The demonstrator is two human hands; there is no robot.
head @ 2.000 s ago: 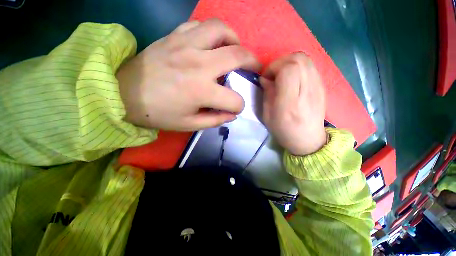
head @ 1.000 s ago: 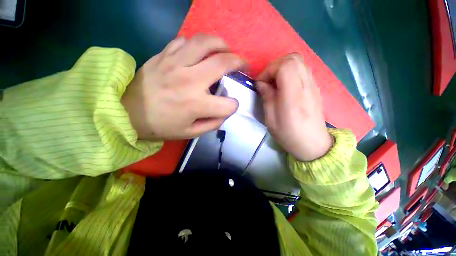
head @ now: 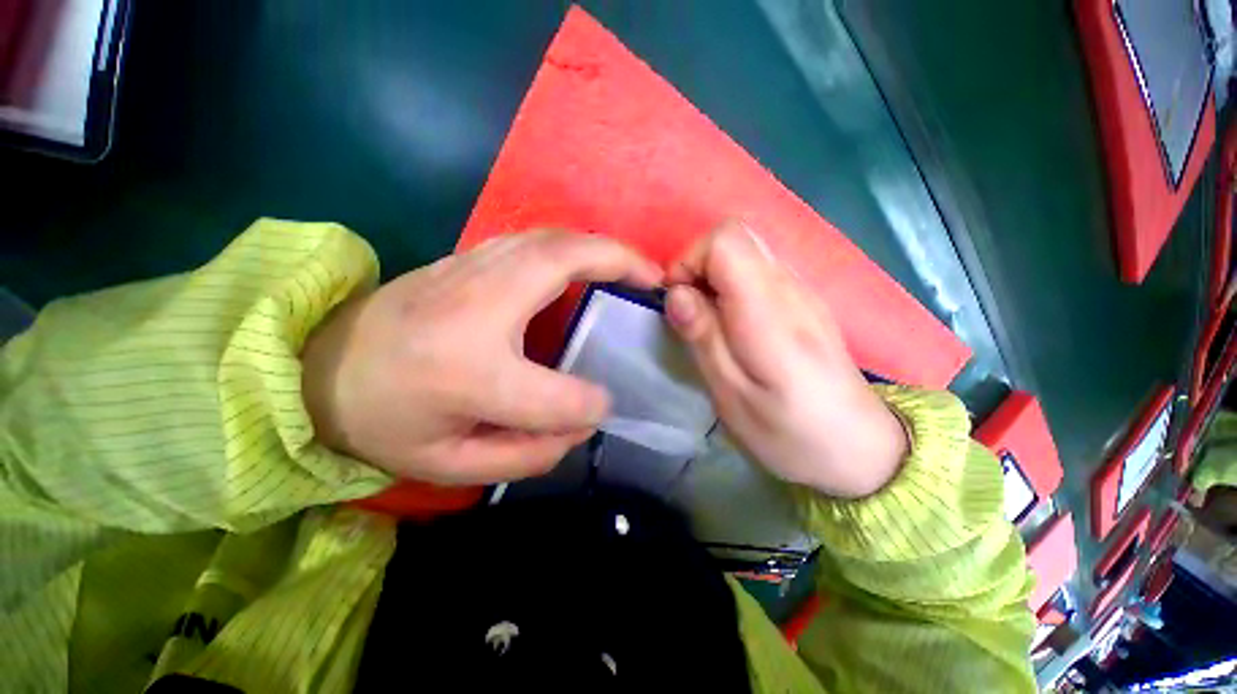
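The display module (head: 651,468) lies white side up on a red foam pad (head: 597,149), with its dark-rimmed top corner between my hands. A pale, hazy, film-like area covers the white face near that corner. My left hand (head: 455,359) arches over the module's left side, thumb over the white face and index fingertip at the top corner. My right hand (head: 780,380) has its thumb and index finger close together at the dark rim. The fingertips of both hands meet there; any small piece between them is hidden. The module's near part is behind a dark cap brim.
The green bench (head: 326,122) has a lengthwise seam on the right. Another dark-rimmed unit (head: 54,82) is at the top left. A red pad with a unit (head: 1167,82) stands at the top right, and several more line the right side. Part of a person shows at the right edge.
My hands, the pad and the module appear lower in view. My left thumb and index finger look wider apart. The hazy area on the white face shows more, and the top-left unit has come further into view.
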